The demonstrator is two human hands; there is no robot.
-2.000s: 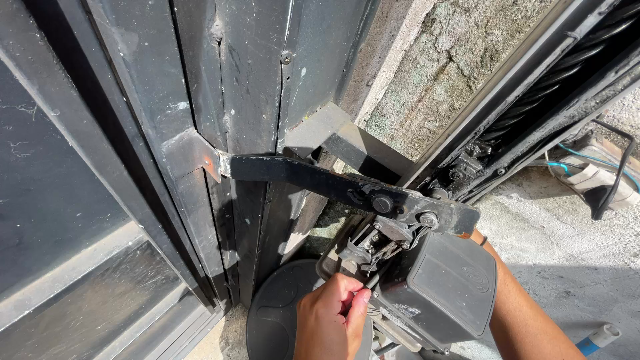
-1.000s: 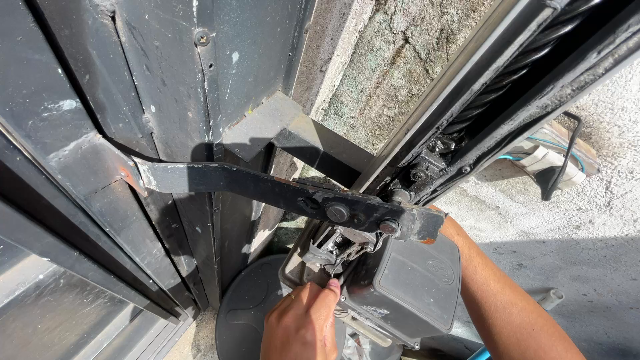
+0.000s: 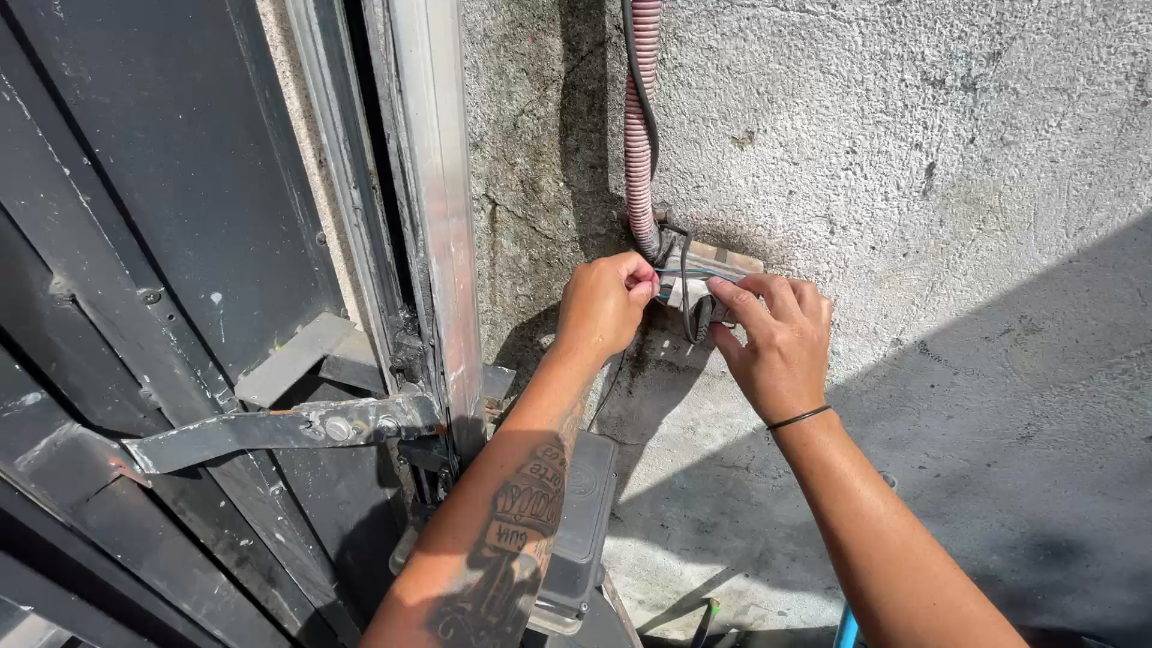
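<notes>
A small electrical box with loose wires is fixed to the rough concrete wall, under a pink corrugated conduit. My left hand is at the box's left side, fingertips pinched at a thin blue wire; whether they grip it is hard to tell. On the box's right side, my right hand touches its edge and a pale piece among the wires with thumb and fingers. A black cable loops down between both hands. The box's inside is partly hidden by wires and fingers.
A dark metal gate and a vertical metal rail stand on the left, joined by a bent metal arm. Below my left forearm sits a grey plastic motor housing. A blue pipe is at the bottom edge.
The view has swung right toward the wall. Both hands have left the area around the metal arm and housing and are now at the wall box with the wires.
</notes>
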